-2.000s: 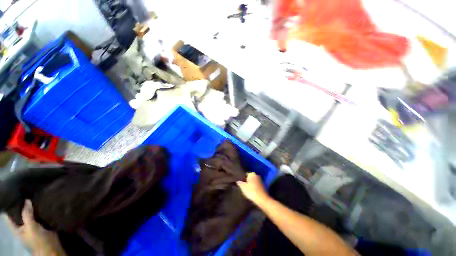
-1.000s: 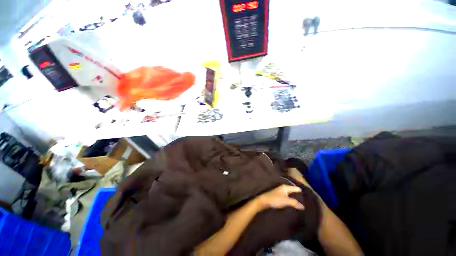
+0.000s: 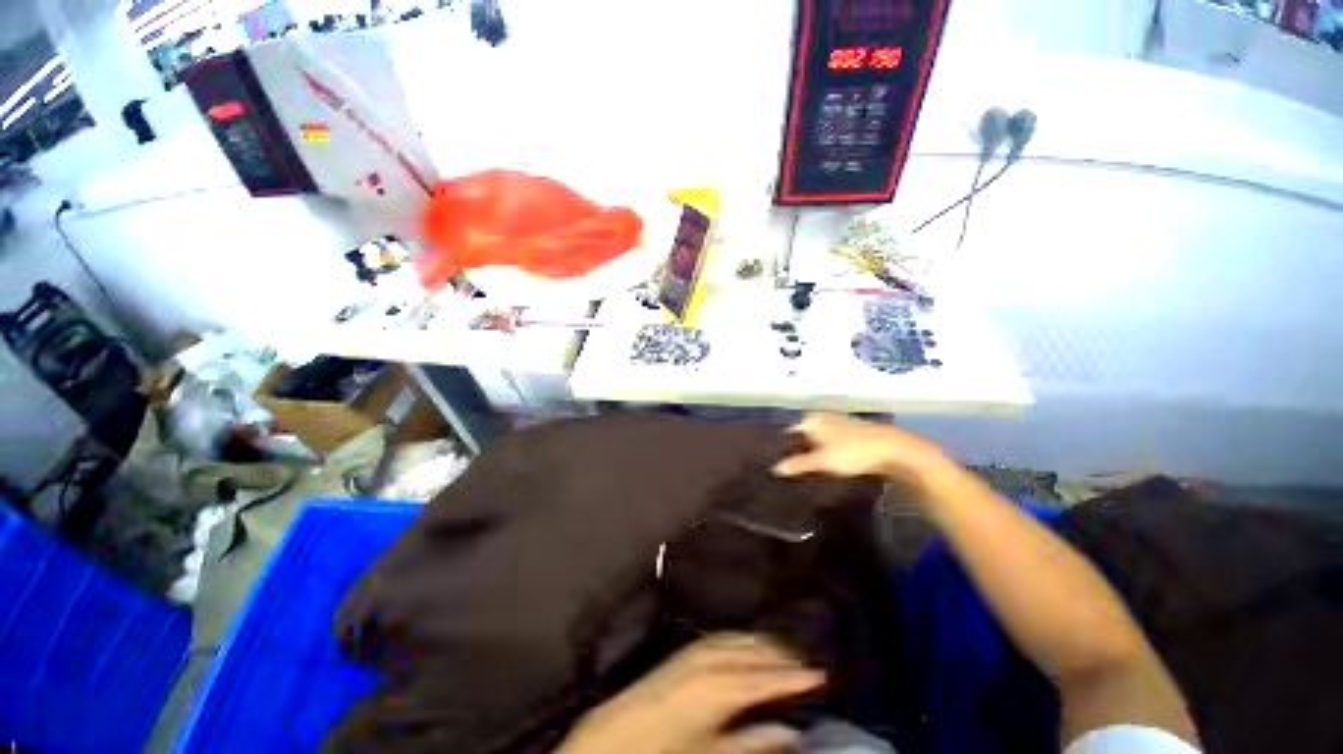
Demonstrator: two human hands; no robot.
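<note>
A dark brown garment (image 3: pixel 545 516) lies heaped on my lap, with thin pale zipper lines on it. My right hand (image 3: pixel 847 446) is shut on its upper edge, just below the table front. My left hand (image 3: pixel 707 685) is blurred at the bottom, resting over the cloth with fingers apart. The machine's black panel with red border (image 3: pixel 862 103) stands ahead, above small dark dies (image 3: pixel 795 317). Round dark caps (image 3: pixel 894 339) lie right of the dies, and a loose pile of small metal pieces (image 3: pixel 670 345) lies left.
A blue bin (image 3: pixel 280 663) is at my left and another blue bin (image 3: pixel 957 648) at my right, beside more brown garments (image 3: pixel 1222 589). The white table (image 3: pixel 825 390) also holds a dark rectangle in a yellow holder (image 3: pixel 688 258) and an orange-red bag (image 3: pixel 523 221). Two plugs (image 3: pixel 1006 130) are on the partition.
The view has swung from the left bins to the table. The garment has come onto my lap. My right hand has moved up to its top edge; my left hand has moved lower.
</note>
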